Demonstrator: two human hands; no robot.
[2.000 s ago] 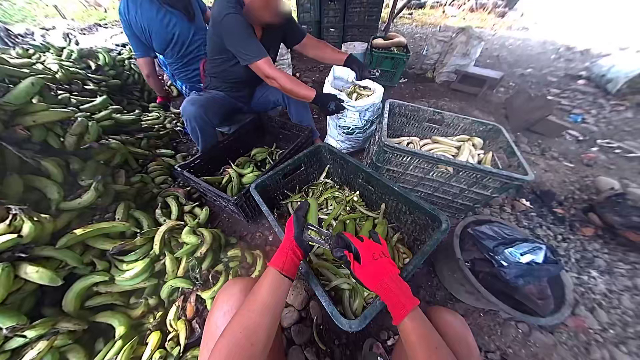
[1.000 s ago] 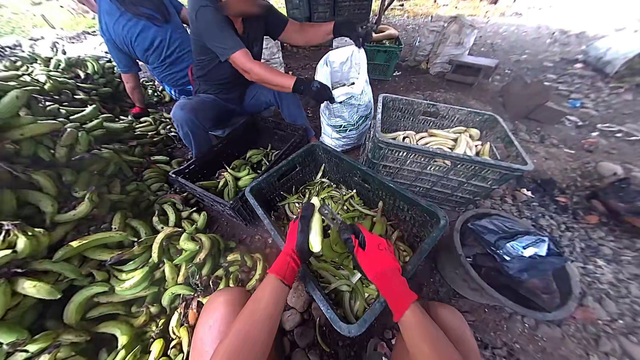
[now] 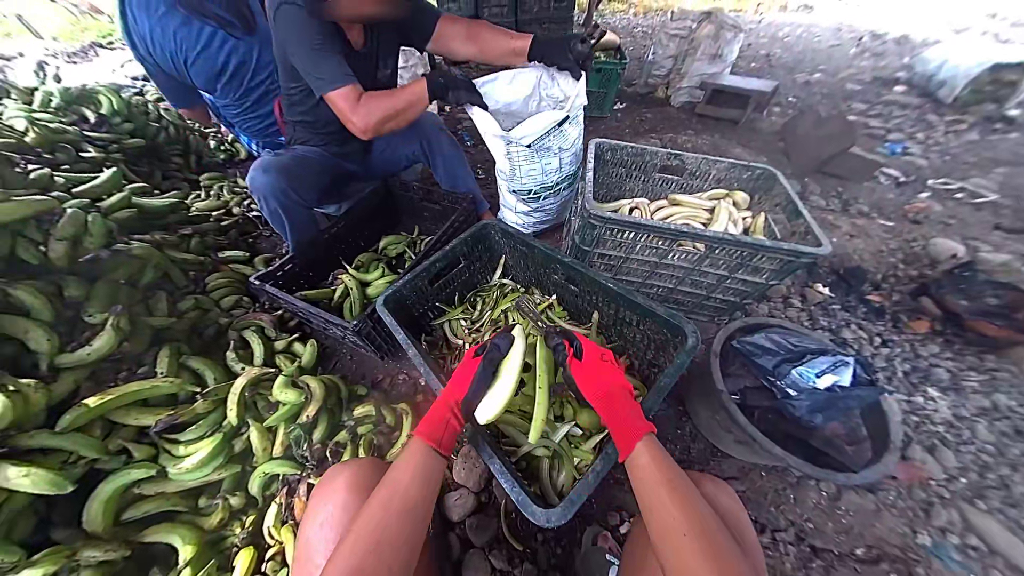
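Observation:
My left hand point(image 3: 470, 388), in a red and black glove, grips a partly peeled green plantain point(image 3: 504, 376) with pale flesh showing. My right hand point(image 3: 596, 380), gloved alike, is shut on a small peeling tool point(image 3: 531, 312) whose exact kind I cannot tell. A strip of green peel point(image 3: 542, 392) hangs between the hands. Both hands are over a dark green plastic crate point(image 3: 680, 336) that holds many peels.
Unpeeled plantains point(image 3: 192, 448) are heaped at left. A black crate point(image 3: 320, 318) holds green ones; another crate point(image 3: 688, 272) holds peeled ones. A person point(image 3: 336, 104) in black gloves holds a white sack point(image 3: 544, 160). A second person point(image 3: 208, 72) sits behind. A round tub point(image 3: 720, 432) stands at right.
The plantain in my left hand shows more pale flesh than two seconds ago. The person in black gloves now holds the sack's mouth wide with both hands.

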